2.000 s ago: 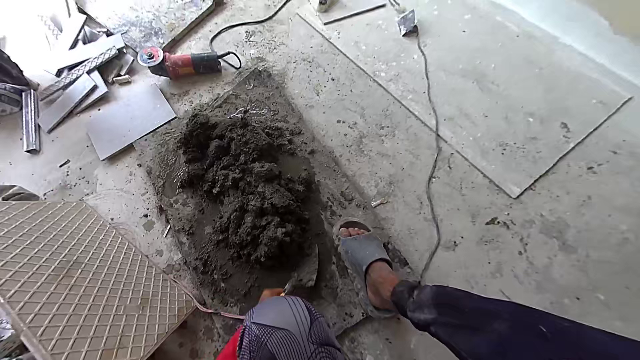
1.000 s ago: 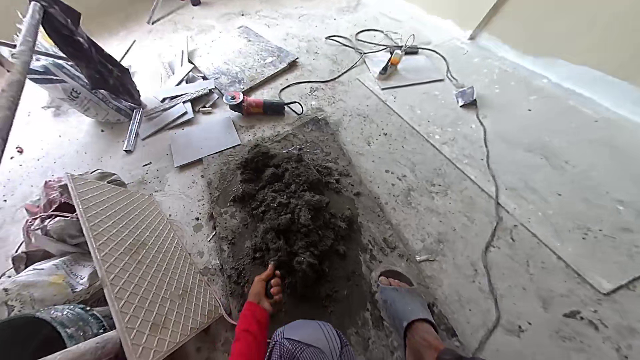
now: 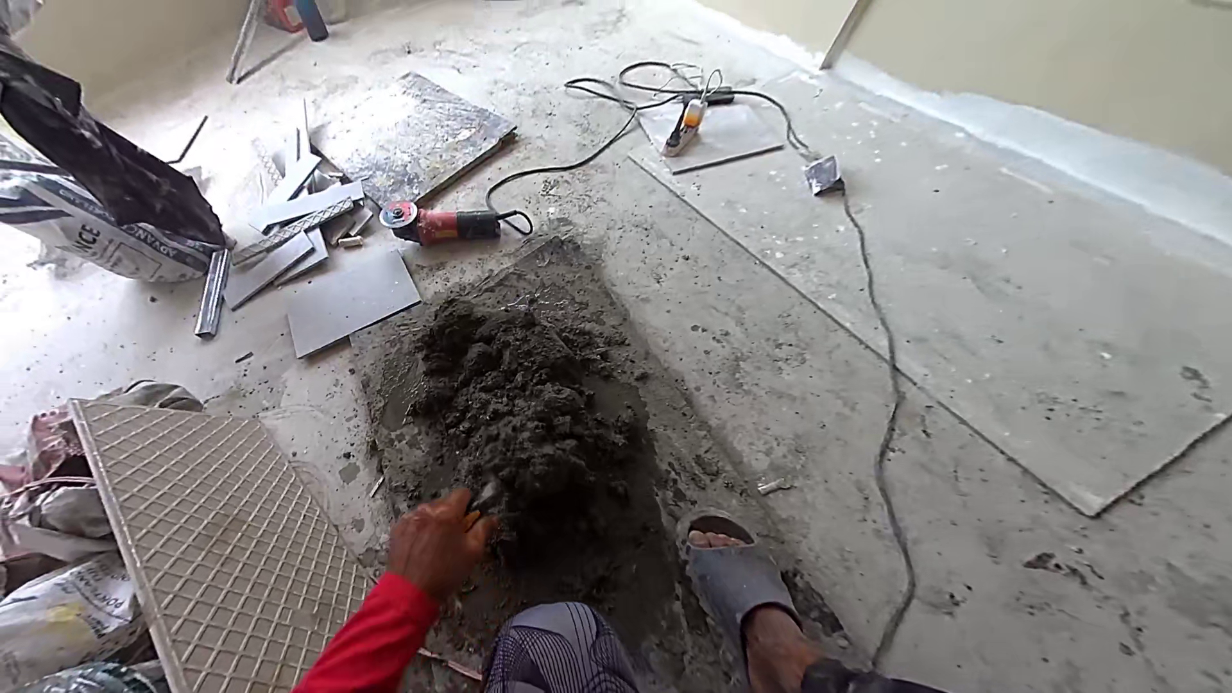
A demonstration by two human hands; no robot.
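Note:
My left hand (image 3: 438, 544), in a red sleeve, is closed around the orange handle of a trowel (image 3: 472, 520) at the near left edge of a heap of dark wet mortar (image 3: 529, 395). The mortar hides the trowel's blade. Under the heap lies a long, mortar-smeared patch or board (image 3: 645, 568). Grey patterned fabric (image 3: 558, 650) shows at the bottom, right of my sleeve. My right hand is out of view.
My sandaled foot (image 3: 741, 577) stands right of the heap. A ribbed tile (image 3: 226, 539) leans over bags at left. An angle grinder (image 3: 443, 225) lies beyond, near cut tile pieces (image 3: 308, 202) and a grey tile (image 3: 353, 300). A power cable (image 3: 890, 423) crosses the floor at right.
The view has shifted, showing more of the room's far side. Two seconds ago the trowel's blade showed beside the mortar near the foot; now my hand and the trowel are at the heap's left edge.

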